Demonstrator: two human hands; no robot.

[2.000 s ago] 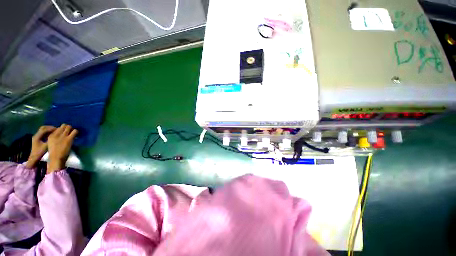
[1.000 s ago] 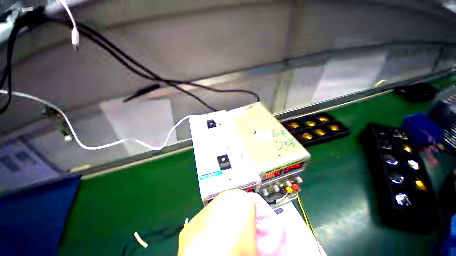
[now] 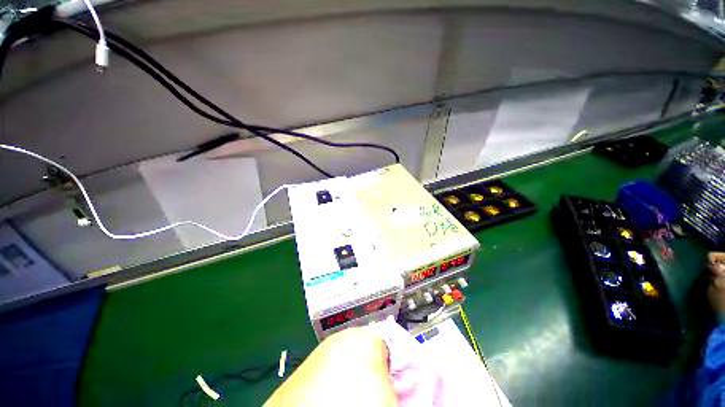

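Note:
One large blurred hand, apparently my right hand [image 3: 346,370], is at the bottom centre, cut off by the lower edge, with a pink sleeve [image 3: 417,374] at its right. Its fingers cannot be made out, nor whether it holds anything. My left hand is not seen. Behind the hand stands the white-topped power supply [image 3: 334,258] with red digits, partly covered at its lower front. The beige-topped power supply [image 3: 413,219] touches its right side. Black test leads [image 3: 242,375] with two white tags lie on the green mat at lower left. White paper [image 3: 457,370] lies before the supplies.
A shallow black tray [image 3: 485,208] lies by the wall; a deep black tray [image 3: 624,278] holds round parts at right. A blue bin [image 3: 645,203] and silver ribbed stack [image 3: 699,191] stand beyond. Another person's hand [image 3: 717,278] shows at the right edge; a blue mat [image 3: 52,346] lies left.
Over two seconds the view has lifted from the bench to the wall and trays. Since one second ago, the hand has shifted slightly down, uncovering the white supply's red digits.

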